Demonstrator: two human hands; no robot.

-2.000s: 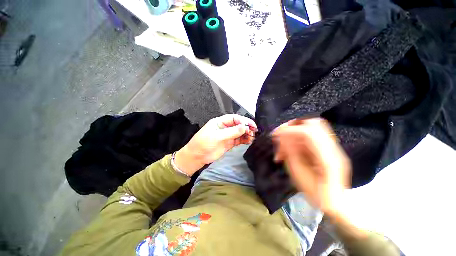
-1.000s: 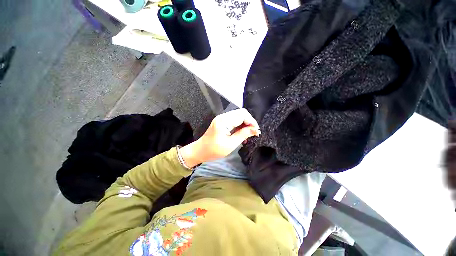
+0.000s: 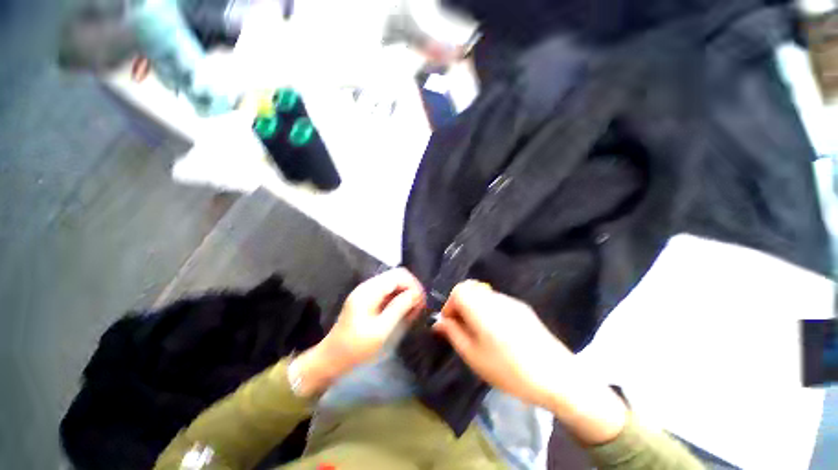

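Observation:
A large black coat [image 3: 551, 207] lies over the table and across the lap, with a long facing strip showing small pale spots. My left hand [image 3: 381, 307] pinches the coat's edge near the lap. My right hand [image 3: 492, 335] is just right of it, fingertips close together at the same edge. A tiny pale glint shows between the two hands. The frame is blurred, so a needle or thread cannot be made out.
Black thread cones [image 3: 299, 151] with green ends stand on the white table [image 3: 368, 207] at upper left. A teal bottle [image 3: 198, 92] is beside them. Another person's hand [image 3: 441, 50] is across the table. A black garment pile [image 3: 184, 372] lies on the floor at left.
My right hand, out at the right edge a second ago, is back beside my left hand at the coat edge. The view has tilted up, showing more of the table's far side.

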